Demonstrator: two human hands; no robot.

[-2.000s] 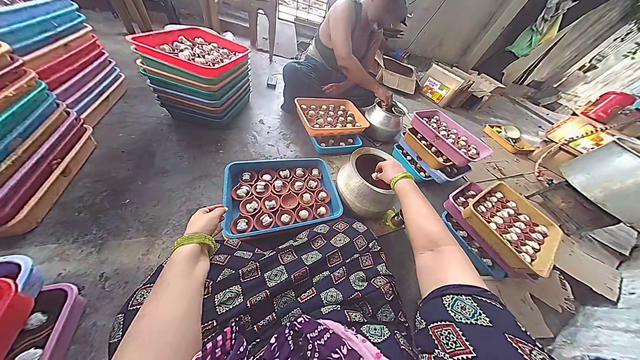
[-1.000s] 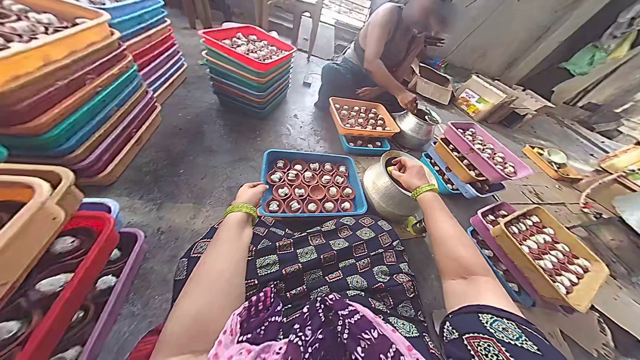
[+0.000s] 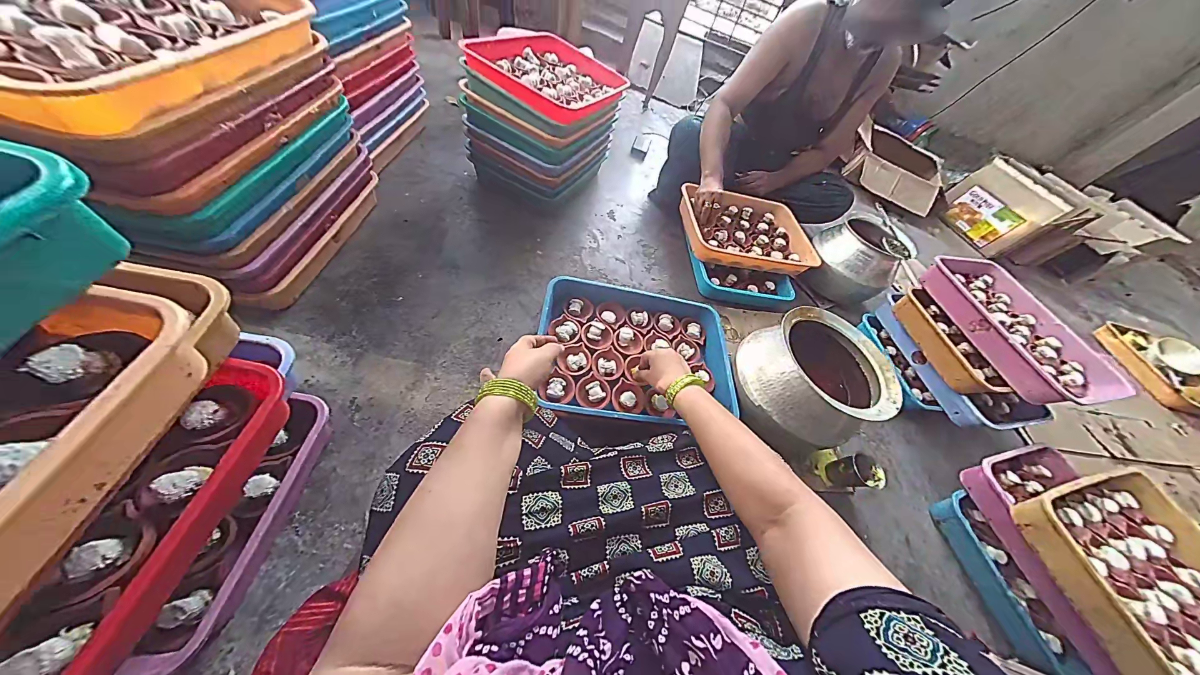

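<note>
A blue plastic tray (image 3: 717,352) lies in front of my lap, filled with rows of small round clay cups (image 3: 606,364), each with a white piece in its middle. At the tray's left edge is my left hand (image 3: 531,361), its fingers bent over the rim; whether they grip anything is hidden. My right hand (image 3: 662,369) is over the cups on the tray's right side, fingertips down among them, with a small yellowish thing partly seen at the fingers. Close to the tray's right side stands a dented metal pot (image 3: 787,375) with dark liquid (image 3: 830,364) inside.
A co-worker (image 3: 778,103) sits ahead, one hand in an orange tray (image 3: 750,258) beside a second metal pot (image 3: 858,258). Tall stacks of colored trays (image 3: 234,197) rise at left, another stack (image 3: 544,131) farther back. More filled trays (image 3: 1031,328) and cardboard boxes (image 3: 900,169) are at right.
My right hand has moved from the pot's mouth to the cups in the blue tray. The co-worker's hand has gone from the other pot to the orange tray. The view has shifted.
</note>
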